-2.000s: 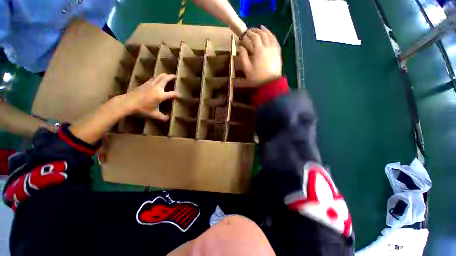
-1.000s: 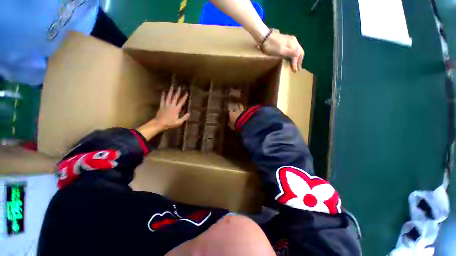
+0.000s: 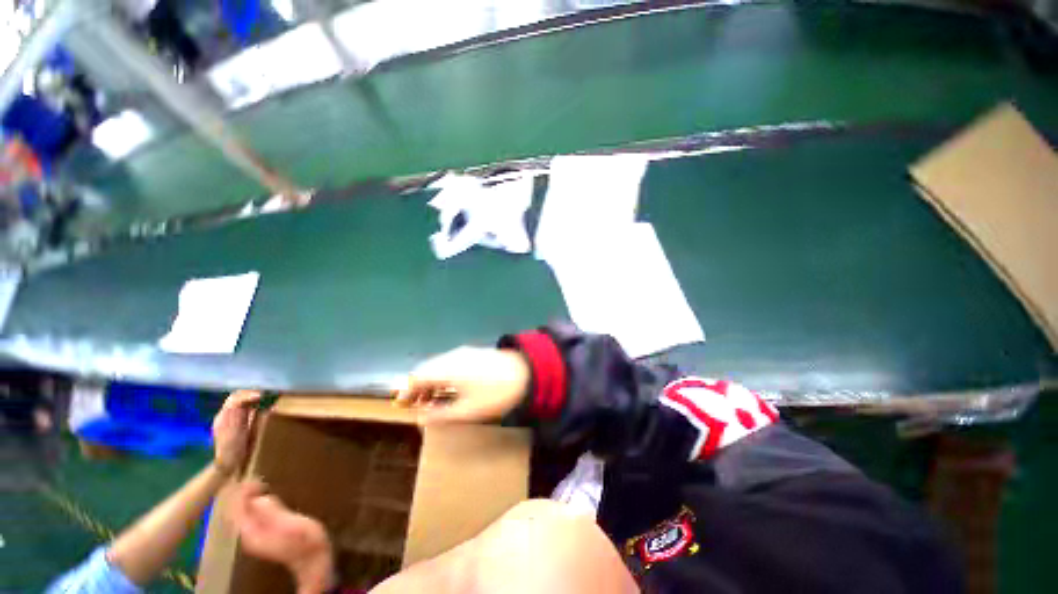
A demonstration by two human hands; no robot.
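The open brown shipping carton [image 3: 470, 482] stands at the lower left, cut off by the bottom edge. Slatted brown cardboard divider [image 3: 383, 493] shows dimly inside it. My right hand [image 3: 464, 385] grips the carton's rim at the belt side, with the fingers bent over the edge. A blurred hand, which looks like my left hand [image 3: 279, 534], is over the carton's opening. Nothing shows in it, but its fingers are too blurred to read. Its sleeve is out of view.
A coworker's hand [image 3: 236, 429] holds the carton's far left corner. The green belt [image 3: 801, 279] carries white sheets [image 3: 627, 284], a bagged adapter [image 3: 482, 215], another white sheet [image 3: 215, 311] and a brown cardboard pad [image 3: 1004, 203]. A blue stool [image 3: 151, 418] stands beyond the carton.
The view has swung right towards the belt, and the carton now shows at the lower left. My right hand has come out of the carton onto its rim. My left hand has lifted off the divider.
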